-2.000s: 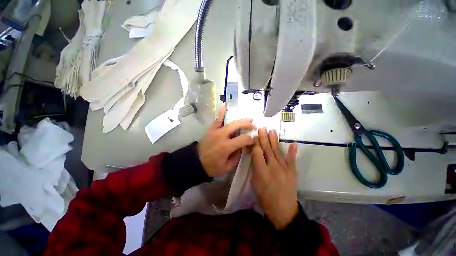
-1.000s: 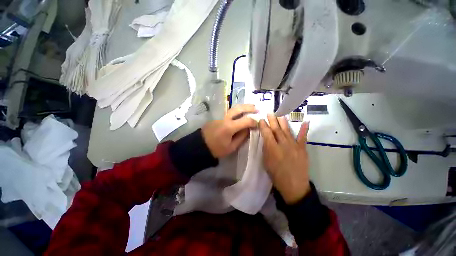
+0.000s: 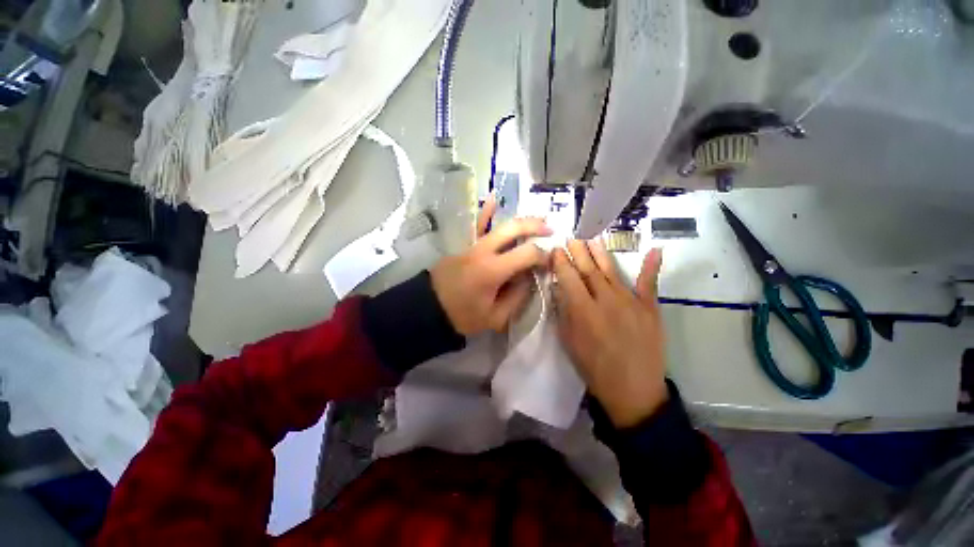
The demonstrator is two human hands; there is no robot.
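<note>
A pale band piece [image 3: 537, 374] runs from the bright needle area down over the table edge onto my lap. My left hand [image 3: 495, 276] holds the band's left side just in front of the needle, fingers bent. My right hand [image 3: 611, 321] lies flat on the band's right side, fingertips close to the left ones, thumb spread. The off-white sewing machine head [image 3: 641, 96] stands above my fingertips. The needle and presser foot are washed out by glare and partly hidden, so the stitching point cannot be told.
Green-handled scissors [image 3: 792, 310] lie right of the needle. Cream strips [image 3: 310, 139], a tied bundle [image 3: 208, 96] and a white tag [image 3: 360, 265] lie left. The lamp [image 3: 446, 198] stands near my left hand. A white fabric heap [image 3: 80, 353] is at lower left.
The band's loose part has shifted and its lower end now sits higher than a second ago. Both hands stay at the needle area; the left index finger is now raised apart.
</note>
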